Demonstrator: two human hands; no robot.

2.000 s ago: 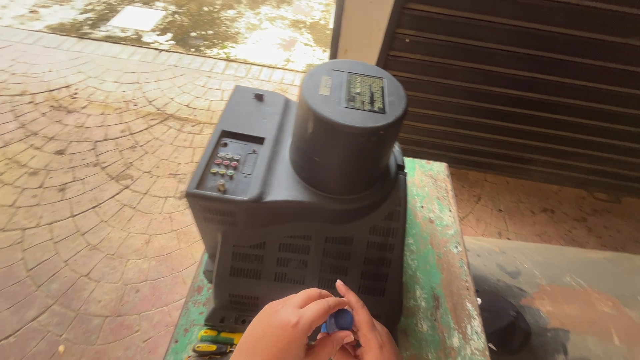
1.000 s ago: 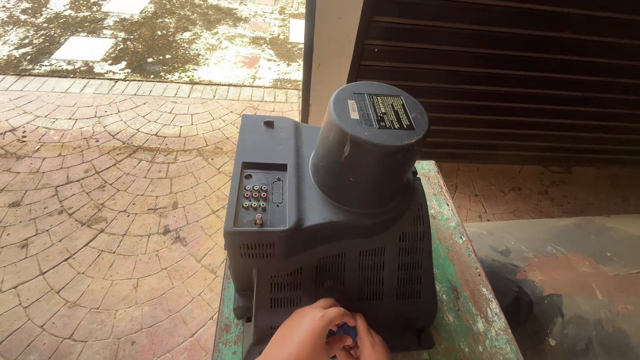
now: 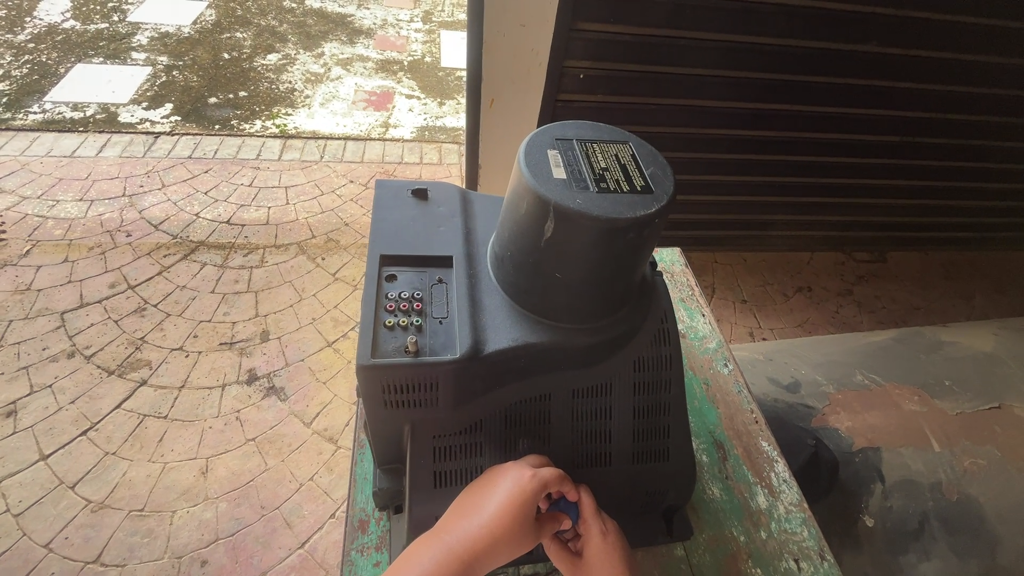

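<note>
A dark grey CRT television back housing [image 3: 520, 336] rests with its round neck cover [image 3: 580, 240] pointing up. Its recessed panel [image 3: 416, 308] carries rows of coloured RCA jacks, and slotted vents run along the near side. At the near lower edge of the housing, my left hand [image 3: 512, 512] is closed around a blue handle [image 3: 565, 509], likely of a screwdriver; its shaft is hidden. My right hand [image 3: 590, 536] meets it from the right, fingertips against the same handle.
The housing stands on a bench top [image 3: 720, 416] with worn green paint. A grey, patchy surface [image 3: 904, 416] lies at the right, a slatted dark shutter [image 3: 784, 128] behind. Patterned paving [image 3: 176, 336] spreads at the left, and a post [image 3: 512, 96] rises behind the housing.
Both hands stay together at the blue handle by the housing's near edge. The view has shifted; yellow-and-black handled tools seen at the lower left two seconds ago are out of sight.
</note>
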